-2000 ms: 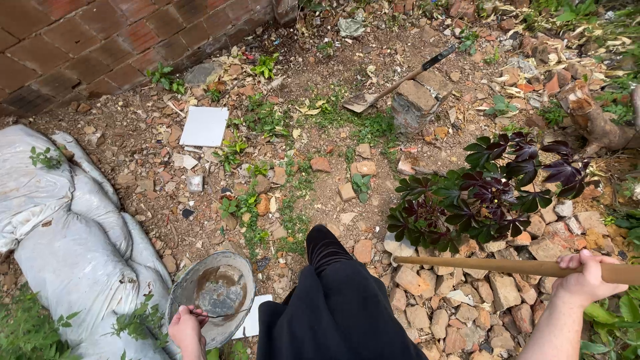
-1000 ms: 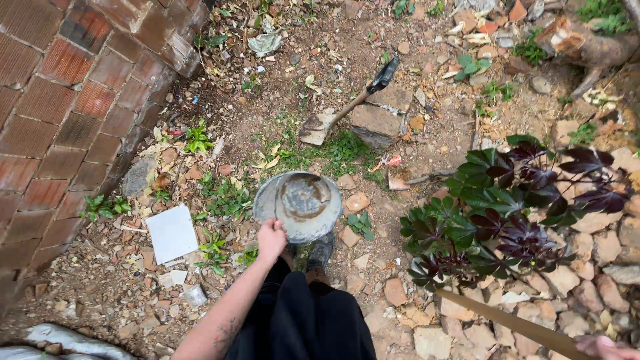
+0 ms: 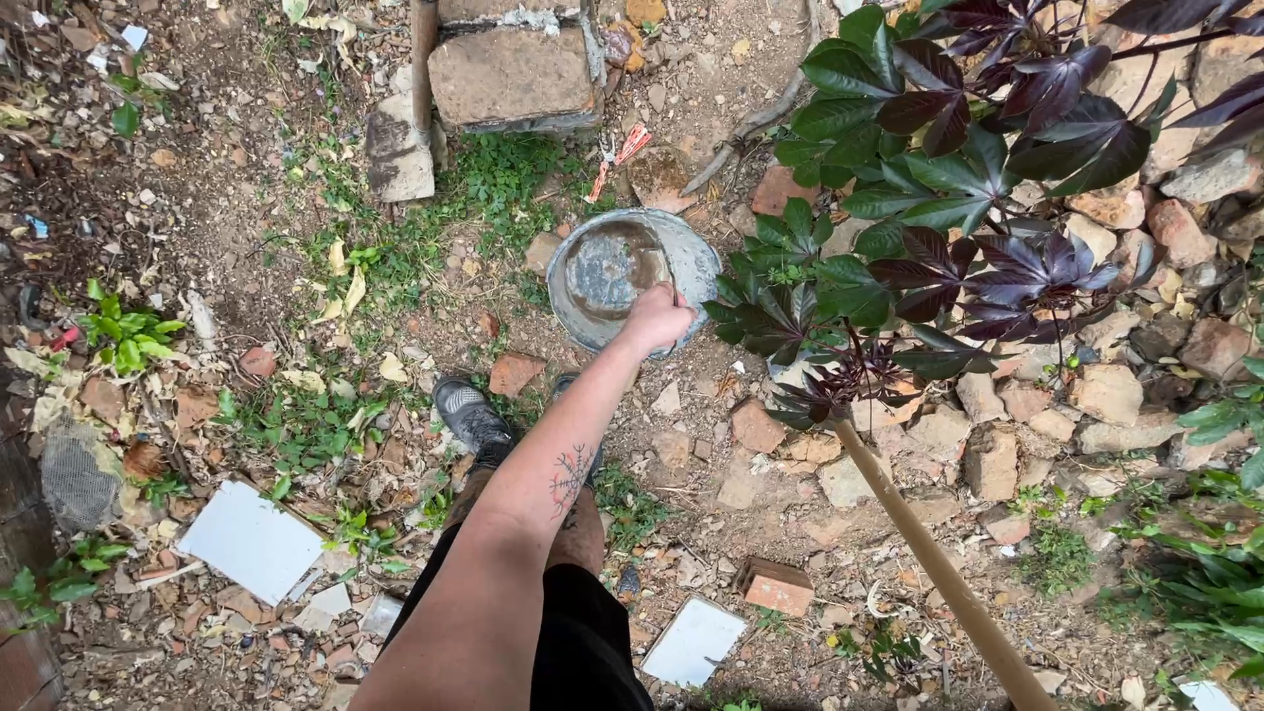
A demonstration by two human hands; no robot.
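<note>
My left hand (image 3: 660,318) is closed on the handle of a round grey bucket (image 3: 696,257), whose open mouth faces up and whose bottom is stained with dried residue. The bucket is over dirt and weeds, beyond my shoes. A long wooden pole (image 3: 938,563) slants from the lower right up to the leafy plant (image 3: 938,267), where leaves hide its far end. My right hand is out of the frame. A metal tool blade (image 3: 400,148) on a wooden handle lies at the upper left of the bucket, beside a large block (image 3: 513,79).
Broken bricks and stones (image 3: 992,459) are piled at the right under the dark-leaved plant. White tiles (image 3: 252,541) lie on the rubble at left and another tile (image 3: 694,640) near my legs. A red brick piece (image 3: 775,586) and a root (image 3: 736,148) are also on the ground.
The bucket, low at the left beside my leg two seconds ago, has been carried forward and right by my left hand. My right hand, seen on the pole earlier, has left the view.
</note>
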